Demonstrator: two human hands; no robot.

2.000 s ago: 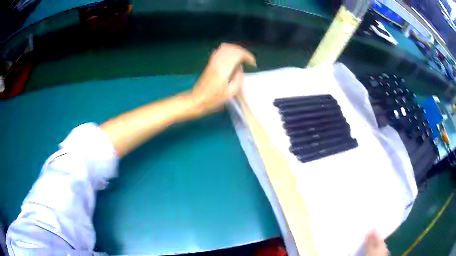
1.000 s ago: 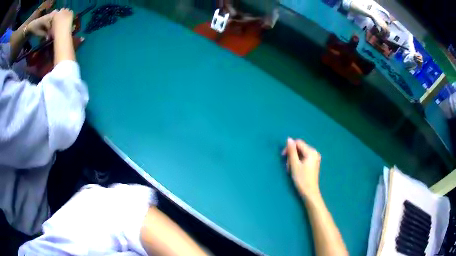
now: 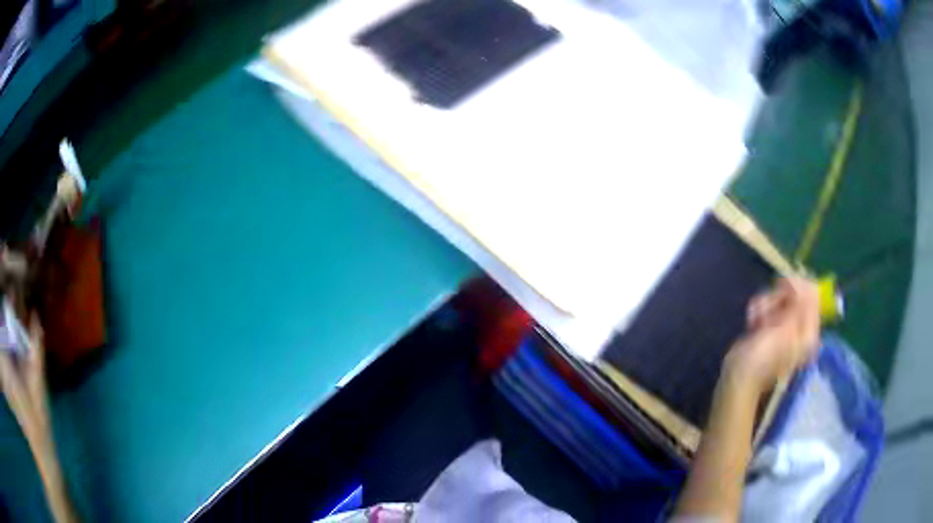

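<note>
A large white sheet (image 3: 593, 153) lies on a tan board over the bench's right end. A block of black bars (image 3: 457, 51) rests on it, blurred. Beside it, nearer the wearer's side, closely packed black bars (image 3: 706, 306) lie on a tan board. My right hand (image 3: 783, 322) is at the outer edge of these bars, with fingers curled. Blur hides whether it holds anything. My left hand is out of the picture; a pale sleeve (image 3: 486, 495) shows at the bottom.
An orange-red jig plate (image 3: 74, 296) stands on the green bench (image 3: 256, 255) at far left, with another person's hand (image 3: 26, 368) beside it. Blue crates (image 3: 583, 419) are below the bench edge. A yellow roll-like object (image 3: 827, 298) and a blue-rimmed bag or crate (image 3: 864, 409) are at right.
The view has swung to the right, so the white sheet and packed bars now fill the middle. My right hand has gone from over the bench to the packed bars. My left forearm has left the picture.
</note>
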